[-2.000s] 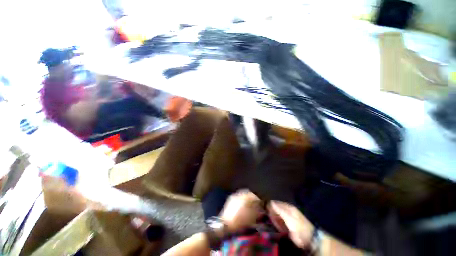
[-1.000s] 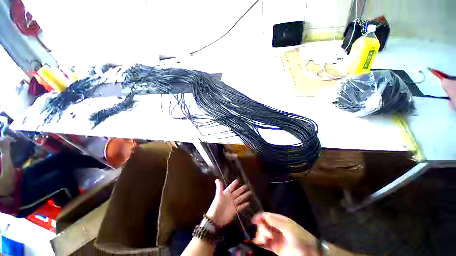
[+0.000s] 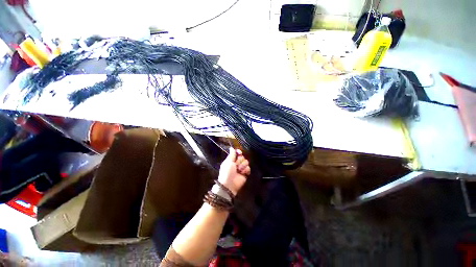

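Observation:
The black cord bundle [image 3: 261, 112] lies along the white table [image 3: 360, 138], its looped end hanging over the front edge and its loose ends spread at the left. My left hand [image 3: 235, 169], with a beaded bracelet, is just below the table edge, left of the hanging loop. Its fingers are closed on a thin black cord [image 3: 215, 142] that runs up and left from the fingertips towards loose strands at the edge. The cord's lower part is hidden or too dark to tell. My right hand is not in view.
Behind the loop are a clear bag of dark pieces [image 3: 378, 95], a yellow bottle [image 3: 374, 49], and a cardboard sheet [image 3: 297, 62]. A pink flat item [image 3: 466, 112] is far right. An open carton [image 3: 117, 182] stands left of my arm. A seated person's dark-clothed leg [image 3: 26, 161] shows far left.
My left hand has risen towards the table edge and closed from an open palm. My right hand has left the picture. The view has shifted, so the table sits slightly higher and further left.

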